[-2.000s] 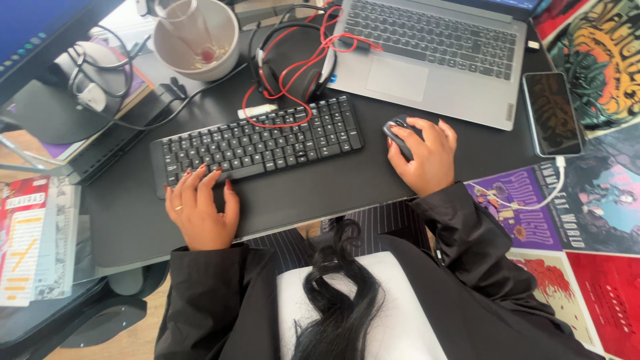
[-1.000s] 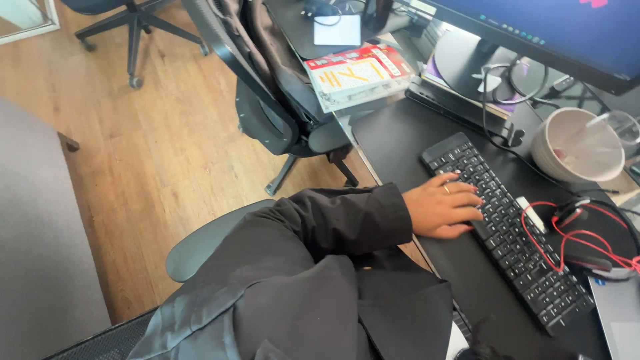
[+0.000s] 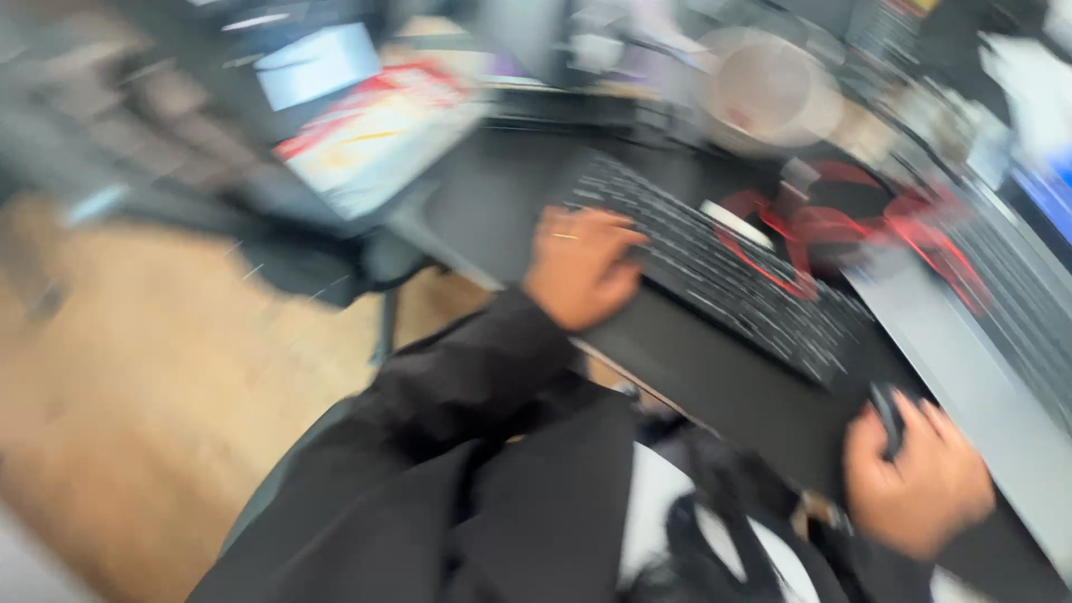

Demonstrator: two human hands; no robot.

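Note:
The view is blurred. My left hand (image 3: 584,266) rests on the left end of a black keyboard (image 3: 720,268), fingers bent over the keys, a ring on one finger. At the lower right, my right hand (image 3: 917,477) is on a black computer mouse (image 3: 888,421), beside the silver laptop (image 3: 946,335). Between keyboard and laptop lie headphones with a red cable (image 3: 938,243), and a white object (image 3: 737,224) touches the keyboard's far edge.
A pale bowl (image 3: 766,92) stands behind the keyboard. Books or magazines (image 3: 385,134) lie on the desk's left part, near an office chair (image 3: 310,260). Wooden floor (image 3: 167,352) shows at the left.
The view has swung left and then partly back, so my right hand and the mouse, out of view one second ago, show again. My left hand stays at the keyboard's left end.

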